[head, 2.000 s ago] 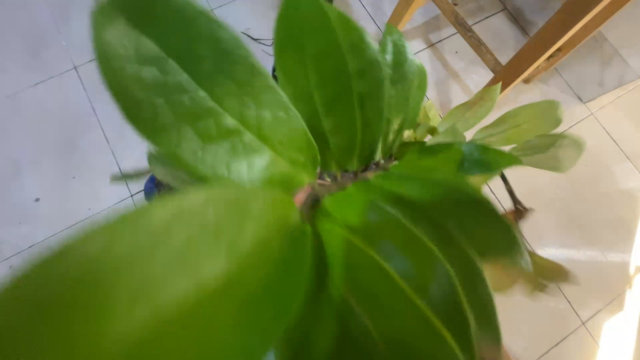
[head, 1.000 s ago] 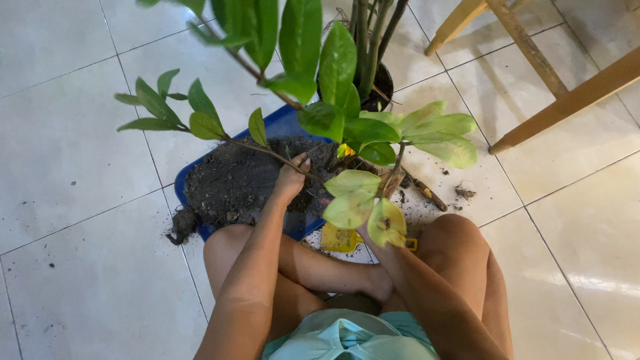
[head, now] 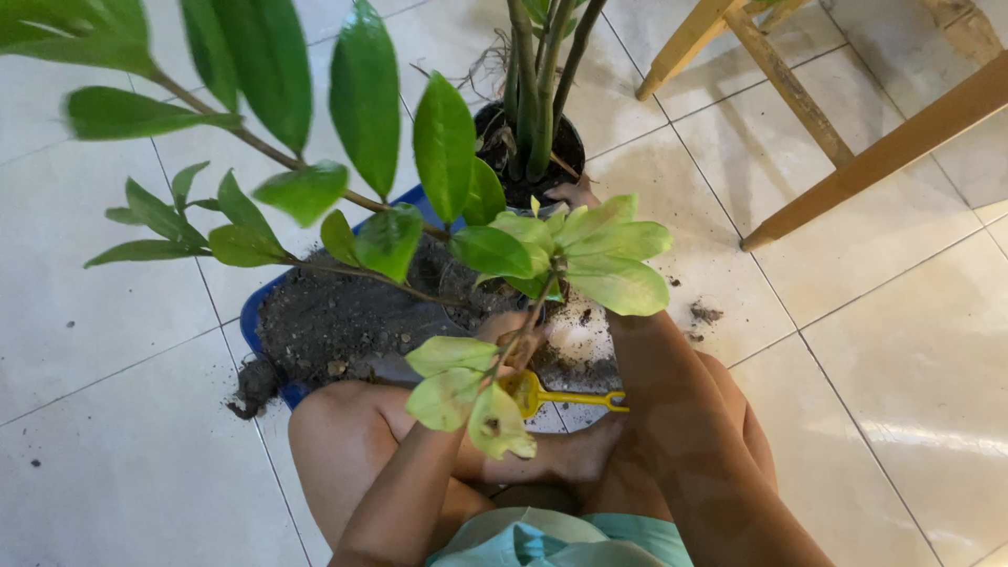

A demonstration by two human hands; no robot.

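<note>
My right hand (head: 575,194) is at the near right rim of a dark plant pot (head: 579,146) with thick green stems; its fingers are partly behind leaves. My left hand (head: 512,335) is beside a small pot of soil (head: 465,311), mostly hidden behind pale leaves, so its hold cannot be told. From about that small pot rise stems with dark green leaves (head: 364,102) and yellowish leaves (head: 618,272). A blue tray (head: 250,315) bears loose dark soil (head: 339,315). A yellow toy-like shovel (head: 579,398) lies between my forearms, near my legs.
A wooden stool or chair leg (head: 874,173) stands on the tiled floor at the upper right. A clump of roots and soil (head: 256,386) sits at the tray's left corner. Soil crumbs (head: 705,313) lie right of my right forearm. Dry roots (head: 492,59) are behind the dark pot.
My right hand has moved forward to the dark pot's rim. My left hand was over the soil in the tray and is now beside the small pot. The yellow shovel shows more plainly.
</note>
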